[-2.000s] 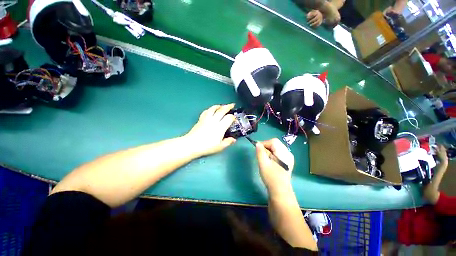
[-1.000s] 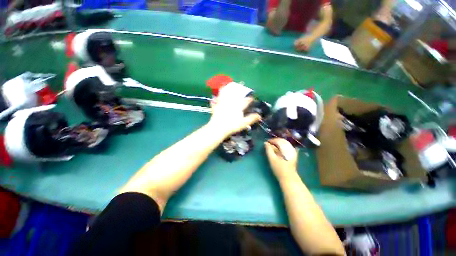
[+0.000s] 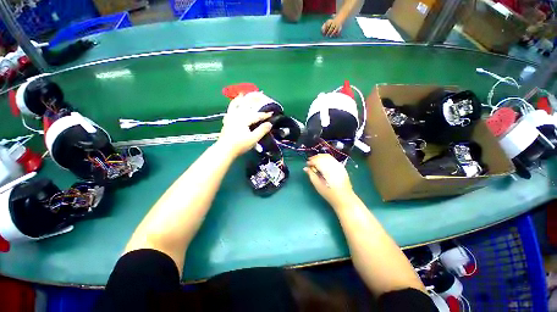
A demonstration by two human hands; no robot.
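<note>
My left hand [image 3: 243,129] grips a white-and-black camera housing [image 3: 259,103] with a red end piece [image 3: 240,90], which lies on the bench. A black camera head [image 3: 267,175] with exposed silver-and-white electronics lies below it on the green bench top. My right hand [image 3: 328,175] is right of the head, fingers curled, at the lower edge of a second housing [image 3: 333,119] and its thin wires [image 3: 328,146]. A slim tool seems to be in its fingers, but it is too blurred to be sure.
An open brown carton [image 3: 400,177] with black heads stands at right. More wired units, including one housing [image 3: 79,143], lie at left. A white cable [image 3: 174,120] lies along the conveyor [image 3: 201,73]. A blue crate [image 3: 507,262] is below the bench. Another person's hand [image 3: 331,27] is across the conveyor.
My left hand has moved from the camera head up to the housing and turned it. The head now lies uncovered on the bench. My right hand has moved away from the head. The view has swung level.
</note>
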